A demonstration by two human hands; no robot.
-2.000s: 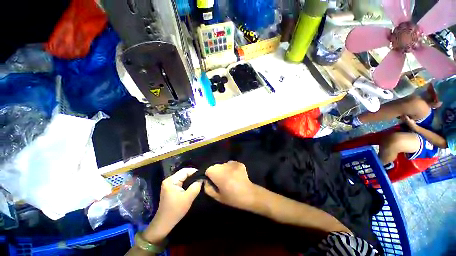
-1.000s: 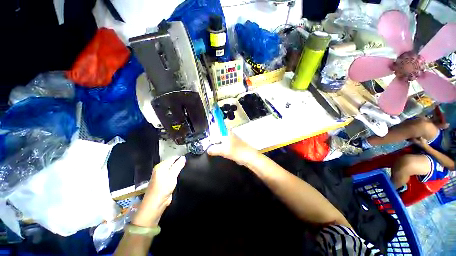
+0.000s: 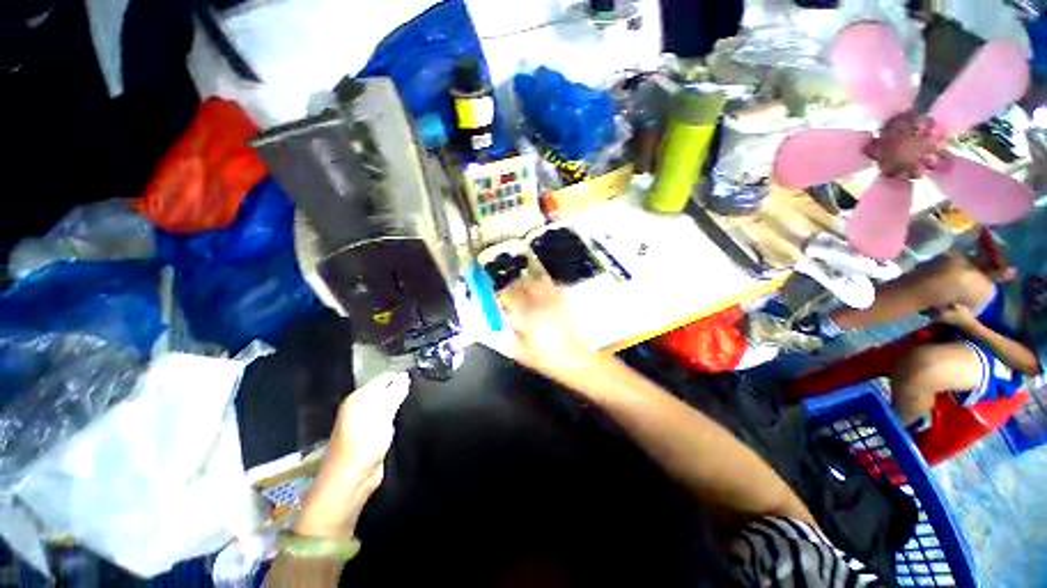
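The black garment hangs from the machine's clamp area over my lap. The button-sewing machine stands at the left of the bench, with shiny metal parts under its head. My left hand holds the garment edge just left of the clamp. My right hand is blurred, right of the clamp and just below the button tray; its fingers are unclear. Black buttons lie in the tray's two compartments.
A light-blue upright item stands beside the machine head. A control box, green bottle and pink fan stand behind. A white plastic bag is at left. A blue crate is at right, near a seated person.
The garment went from between both hands above my lap to under the machine head. My right hand has since moved from the garment edge toward the button tray. The left stays at the garment.
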